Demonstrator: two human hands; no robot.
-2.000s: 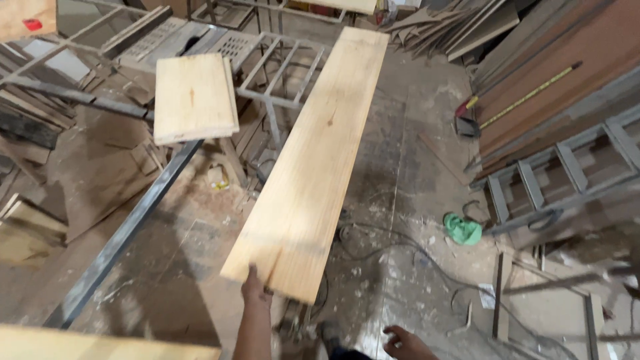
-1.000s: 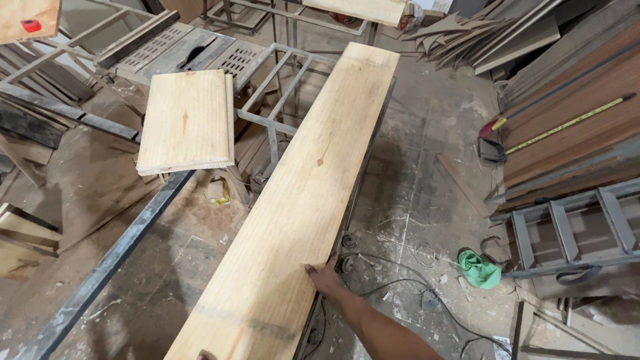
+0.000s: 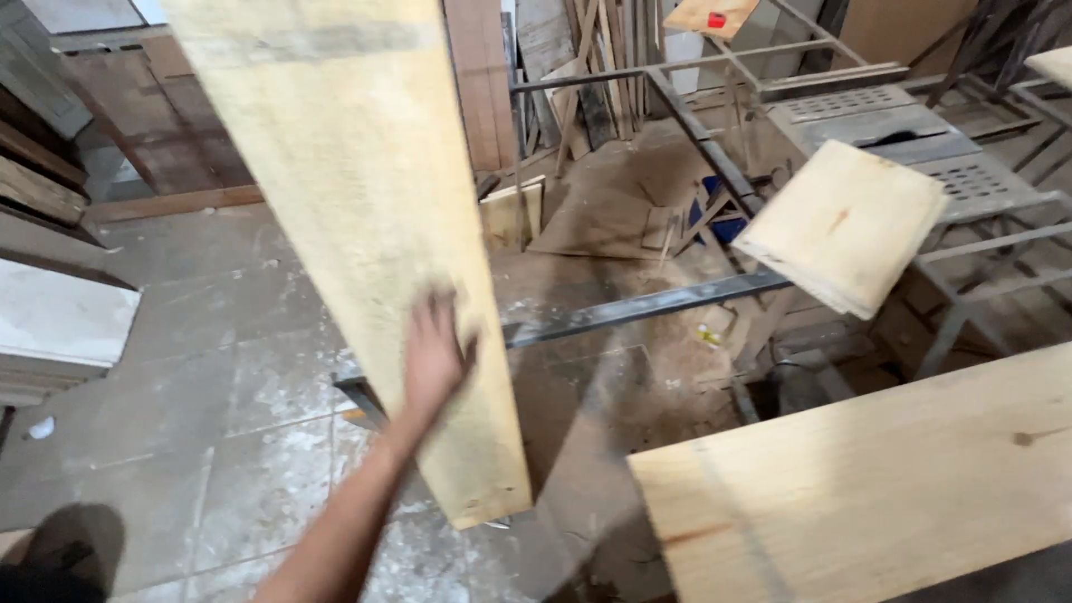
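Note:
My left hand point(image 3: 434, 356), blurred by motion, is over the face of a long pale wooden board point(image 3: 377, 209) at left centre, fingers extended and thumb apart. It grips nothing; whether it touches the board cannot be told. This board crosses a dark metal bar and has a grey band near the top of the view. At the lower right lies a second pale board point(image 3: 879, 477) with a knot and a grey band. Short wooden boards point(image 3: 846, 222) sit stacked at the right. My right hand is out of view.
A metal bar point(image 3: 645, 310) runs from the long board toward the stack. Behind stands a table saw point(image 3: 904, 138) with perforated panels, beside metal frames. Offcuts point(image 3: 578, 75) lean at the back. White panels point(image 3: 63, 314) stand at the left. Dust and scraps cover the tiled floor point(image 3: 276, 435).
The view has swung far to the left. My right hand, on the edge of a board one second ago, is out of view. My left hand is now over another long board.

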